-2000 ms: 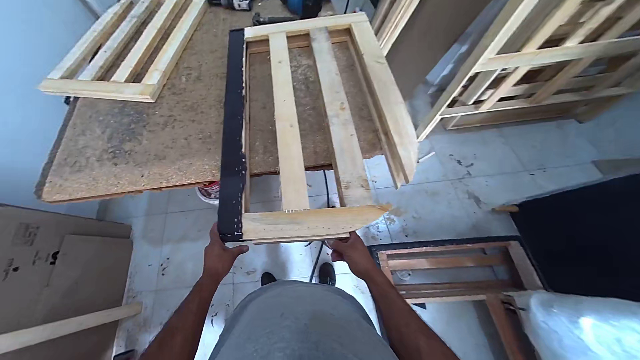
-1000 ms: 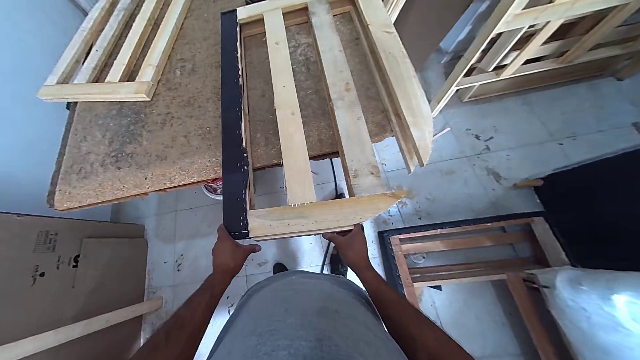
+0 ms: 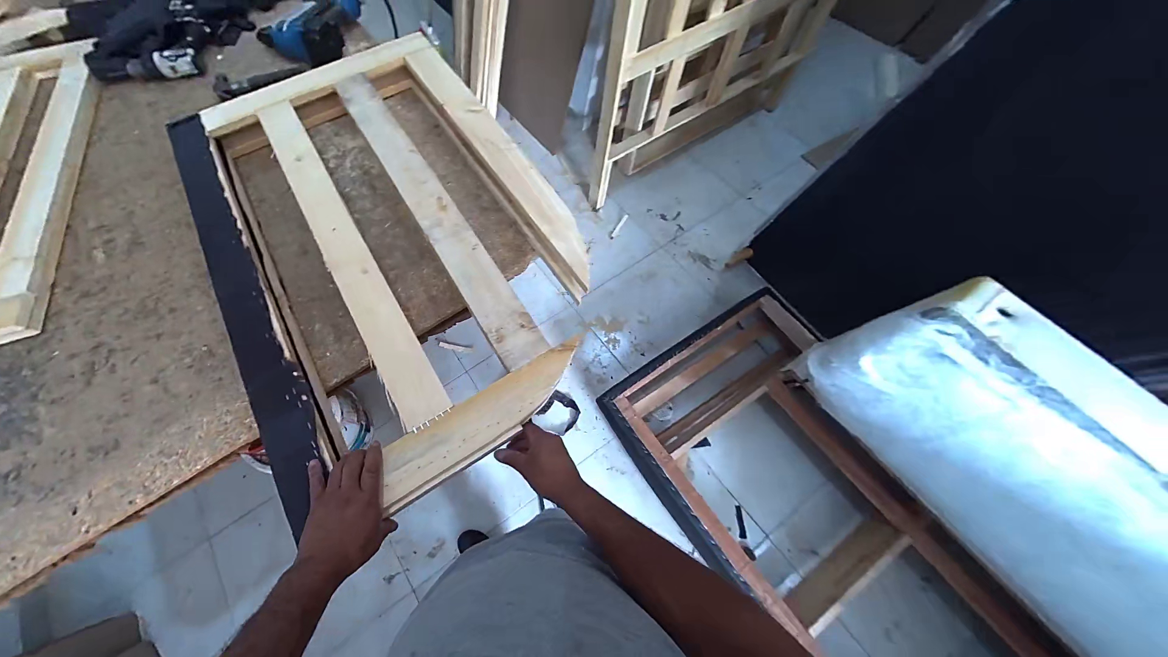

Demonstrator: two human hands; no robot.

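Note:
A slatted wooden frame [image 3: 415, 219] lies over the edge of a particleboard tabletop [image 3: 137, 401], its near end jutting past it. Black material [image 3: 239, 310] with a row of staples covers its left side. My left hand [image 3: 347, 506] grips the near left corner, fingers over the top and thumb at the near edge. My right hand [image 3: 540, 461] pinches the underside of the near rail [image 3: 474, 424] close to its curved right end. Staples run along the joint between the left slat and that rail.
Another wooden frame [image 3: 46, 201] lies at the left of the tabletop, with a blue power tool [image 3: 306, 35] behind. Slatted frames [image 3: 693, 55] stand upright at the back. A reddish wooden frame [image 3: 652, 447] and a plastic-wrapped piece [image 3: 995, 429] are at the right, before a large black panel [image 3: 985, 173].
The view has swung to the right. Both hands still hold the frame's near end, and my left hand now lies further over its corner.

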